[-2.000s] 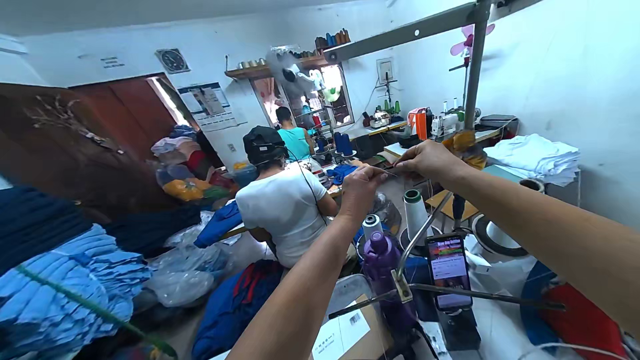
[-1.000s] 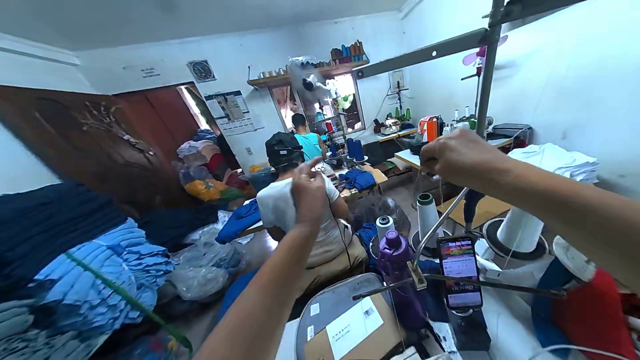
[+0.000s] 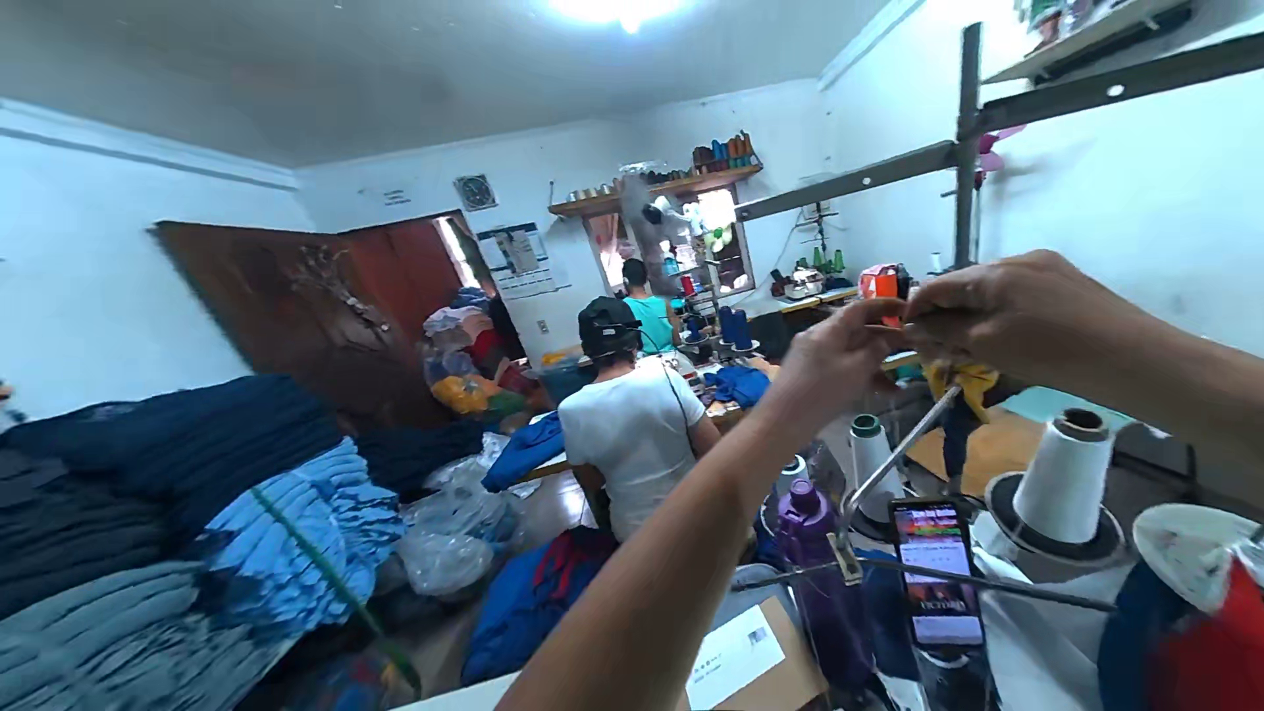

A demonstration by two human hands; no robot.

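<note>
My left hand (image 3: 844, 346) and my right hand (image 3: 973, 301) are raised with their fingertips together, above the thread stand. Their fingers are pinched, but whatever is between them is too fine to make out. Below them a thin metal rod (image 3: 904, 449) slants down to a metal clip (image 3: 845, 559) on a dark horizontal bar (image 3: 997, 585). White thread cones (image 3: 1065, 479) stand on round dark holders to the right, and a smaller white cone (image 3: 871, 464) stands under my hands. A purple bottle (image 3: 810, 553) and an upright lit phone (image 3: 936, 573) are beside the bar.
A person in a white shirt (image 3: 632, 434) sits ahead, and another in turquoise (image 3: 650, 321) beyond. Folded light-blue garments (image 3: 306, 533) and dark fabric piles (image 3: 188, 454) fill the left. A metal frame (image 3: 968, 148) rises at right. A cardboard box (image 3: 780, 642) lies near below.
My hands were together two seconds ago, apart one second ago with my left hand lower and to the left, and are now together again. The view has tilted up.
</note>
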